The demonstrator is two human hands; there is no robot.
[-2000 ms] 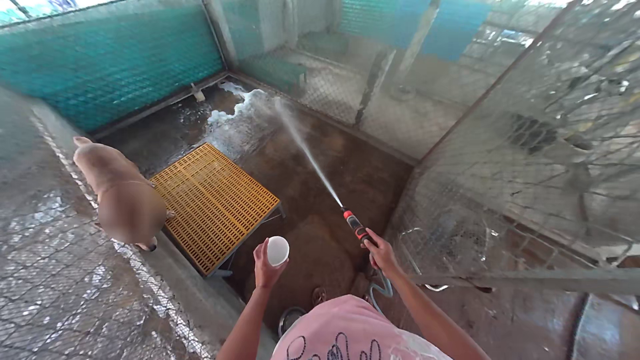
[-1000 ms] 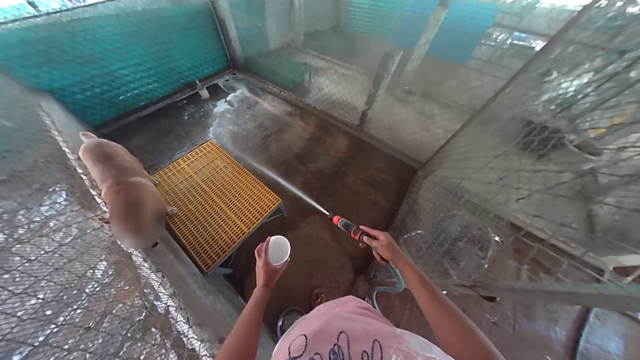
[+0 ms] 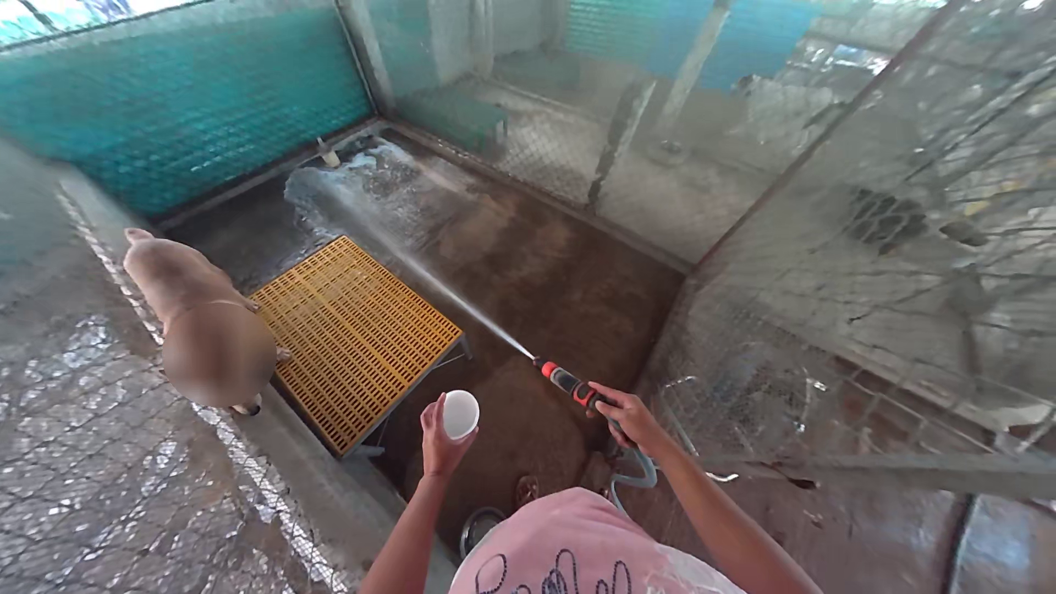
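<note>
My right hand [image 3: 627, 415] grips the rear of a red and black hose spray nozzle [image 3: 569, 385]; a pale hose [image 3: 642, 477] hangs from it. A narrow jet of water [image 3: 462, 305] leaves the nozzle toward the far left of the wet floor [image 3: 528, 272], where white froth [image 3: 330, 190] lies by the wall base. In my left hand [image 3: 444, 437] is a white plastic cup [image 3: 460, 414], its mouth facing up toward me; whether it holds anything I cannot tell. A yellow slatted platform [image 3: 355, 338] on metal legs stands left of the jet.
A light tan dog [image 3: 186, 276] is at the platform's left side, near a low concrete ledge [image 3: 289, 470]. Chain-link mesh [image 3: 825, 346] bounds the right, and green netting [image 3: 190, 107] covers the back left. A round metal bowl [image 3: 481, 528] sits by my feet. A small pale object [image 3: 327, 153] stands at the far wall.
The nozzle's aim has swung left since two seconds ago, and the jet now passes closer to the platform. My left hand still has the cup. The dog has shifted slightly.
</note>
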